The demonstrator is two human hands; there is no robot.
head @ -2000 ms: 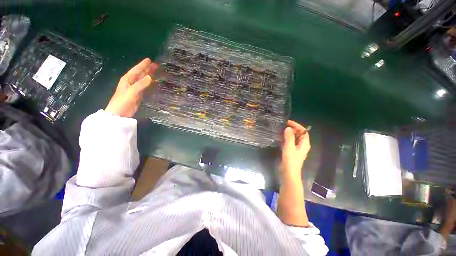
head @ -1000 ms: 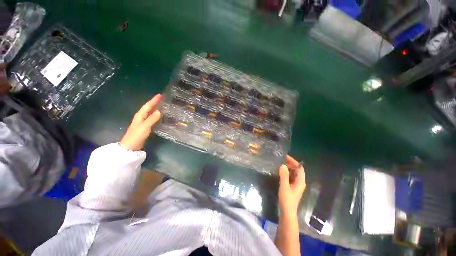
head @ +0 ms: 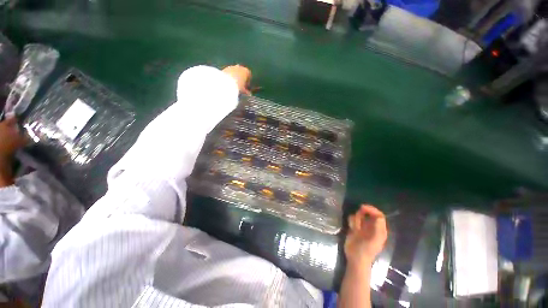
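Observation:
A clear blister tray [head: 336,204] lies on the green mat in front of me, with rows of dark display modules [head: 324,157] and orange flex tails. My left hand [head: 238,77] is past the tray's far left corner, its fingertips at a small dark-orange piece [head: 255,90] on the mat; whether they grip it is unclear. My left sleeve covers part of the tray's left side. My right hand [head: 366,233] is just right of the tray's near right corner, fingers curled; a faint thin line shows by them, too blurred to name.
A labelled tray [head: 108,123] and a person's hand [head: 11,139] are at the left. At the right are a dark strip [head: 411,237], a white pad [head: 474,252] and a blue block [head: 515,237]. A grey panel [head: 420,37] and equipment stand at the far right.
My left hand has let go of the tray's left edge and reached forward to its far corner. The tray and my right hand appear lower in the picture; the right hand is now off the tray.

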